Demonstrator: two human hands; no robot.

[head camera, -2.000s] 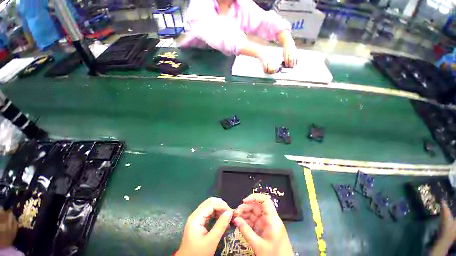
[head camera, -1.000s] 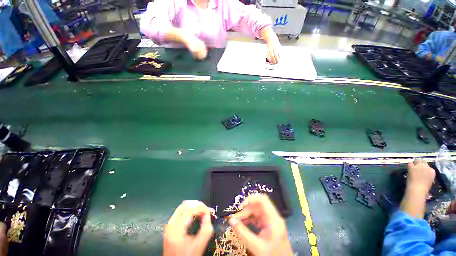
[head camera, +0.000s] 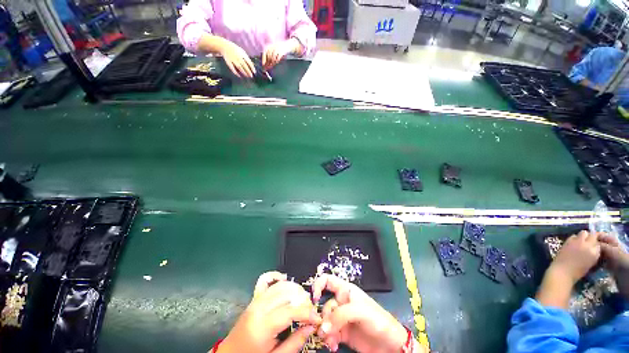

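My left hand [head camera: 276,314] and my right hand [head camera: 355,314] are close together at the near edge of the black parts tray [head camera: 296,254]. The fingertips of both hands are pinched together; whatever is between them is too small and covered to make out. Small pale contacts [head camera: 345,263] lie scattered in the right part of the tray. Brass pins [head camera: 310,341] are heaped on the table below my hands, mostly hidden by them.
Yellow tape [head camera: 408,279] runs right of the tray. Part-filled housings [head camera: 493,263] lie beyond it; single housings [head camera: 410,179] lie on the green belt [head camera: 207,155]. A blister tray [head camera: 83,255] is at left. A neighbour's blue-sleeved arms [head camera: 558,317] are at right. A pink-smocked person sits across.
My hands have come together from apart over the tray's near edge. The housings on the belt have shifted slightly right in view. The person across has moved both hands off the white board.
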